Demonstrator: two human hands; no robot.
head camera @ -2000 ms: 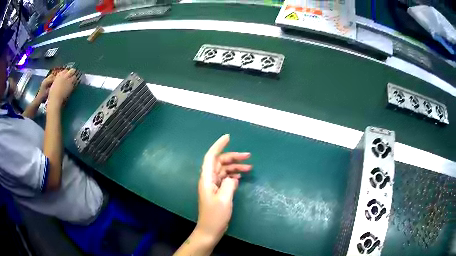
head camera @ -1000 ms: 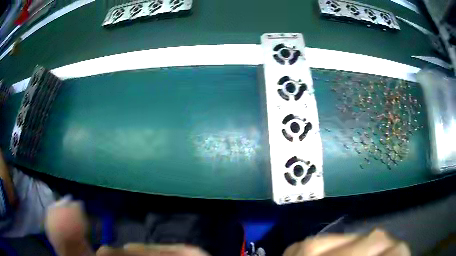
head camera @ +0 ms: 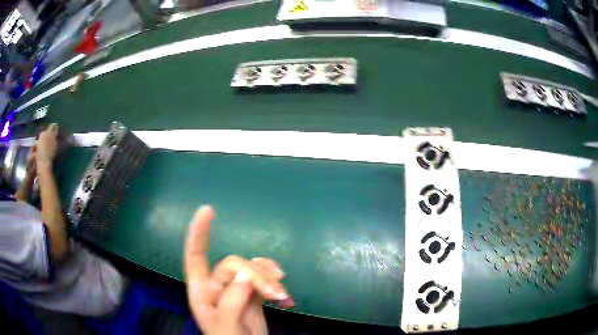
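My left hand (head camera: 226,288) is at the bottom, left of centre, cut off at the wrist. Its index finger points up, the other fingers are bent, and I see nothing held in it. My right hand is not in view. A silver-white four-hole metal panel (head camera: 414,226) stands lengthwise on the green surface, right of my hand and apart from it. A loose scatter of tiny copper and dark wire rings (head camera: 554,229) lies to the right of the panel.
A panel stack (head camera: 108,180) stands at the left, beside another worker's arm (head camera: 51,209). Beyond the white stripe (head camera: 275,145) lie two single panels (head camera: 294,79) (head camera: 543,103). A metal housing with a yellow triangle (head camera: 406,14) is at the far side.
The view has swung back up and left since one second ago. My left hand has risen over the bench edge, index finger extended. My right hand, blurred at the bottom edge then, has left view.
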